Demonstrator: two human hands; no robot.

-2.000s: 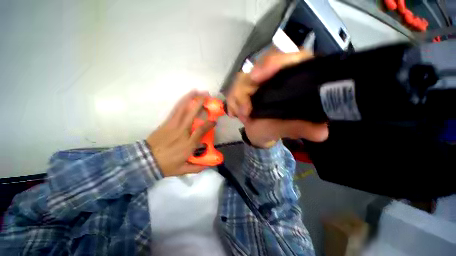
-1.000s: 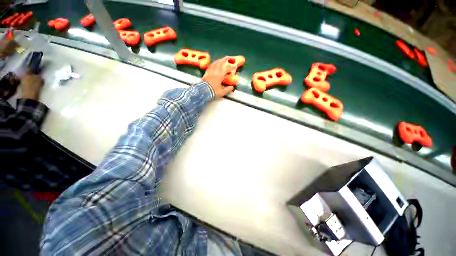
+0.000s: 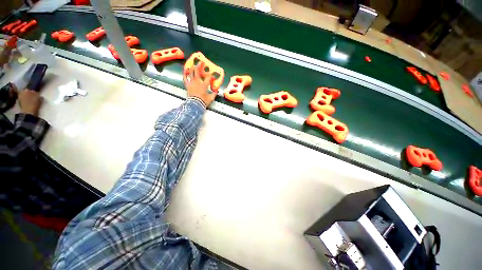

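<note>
My left hand [image 3: 198, 86] reaches over the near edge of the green conveyor belt [image 3: 285, 63]. Its fingers are closed on the near side of an orange controller-shaped housing [image 3: 213, 68], partly covering it. The housing looks slightly raised or tilted, but its contact with the belt cannot be told. Another orange housing [image 3: 237, 88] lies just right of my hand, and one more [image 3: 277, 102] lies beyond it. My right hand is out of the picture.
A screw feeder [image 3: 370, 232] stands on the white workbench [image 3: 238, 169] at lower right, with a black strap [image 3: 433, 242] beside it. A metal post [image 3: 117, 39] rises at the belt's near edge. Another person's hand [image 3: 29, 100] holds a dark tool at far left.
My left hand has moved left from one housing to the neighbouring one. The housing it touched before now lies free on the belt. The view has shifted slightly.
</note>
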